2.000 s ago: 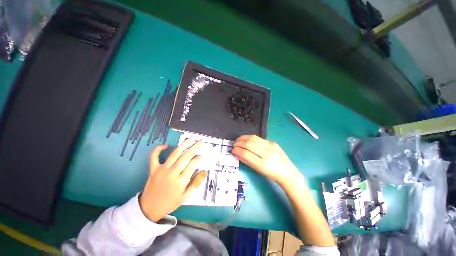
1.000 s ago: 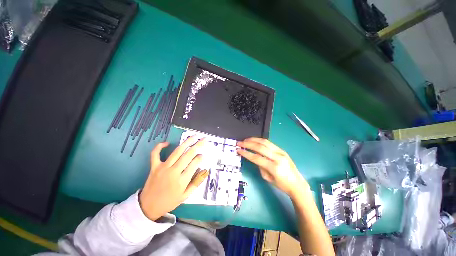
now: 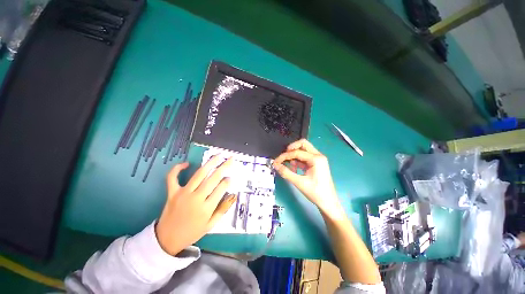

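Note:
A white-silver fixture plate [image 3: 261, 213] with dark slots lies in front of me. My left hand [image 3: 196, 207] lies flat over its left part with fingers spread. My right hand [image 3: 308, 175] is at the plate's upper right corner, thumb and index finger pinched together; whether a tiny part is between them cannot be told. Directly behind the plate is a black square tray [image 3: 239, 123] with small bright parts [image 3: 221, 95] along its left and top edge and a pile of small black parts [image 3: 278, 116] at its right.
Black strips [image 3: 158, 135] lie loose on the green mat, left of the tray. A long black tray [image 3: 49, 126] is far left. Tweezers [image 3: 347, 140] lie right of the square tray. A second fixture [image 3: 400, 227] and clear plastic bags [image 3: 455, 184] are at the right. A raised dark-green divider [image 3: 345, 63] runs behind.
My right hand's fingers have bent and drawn into a pinch at the plate's corner, with the wrist raised slightly. My left hand stays on the plate. The whole view has shifted slightly.

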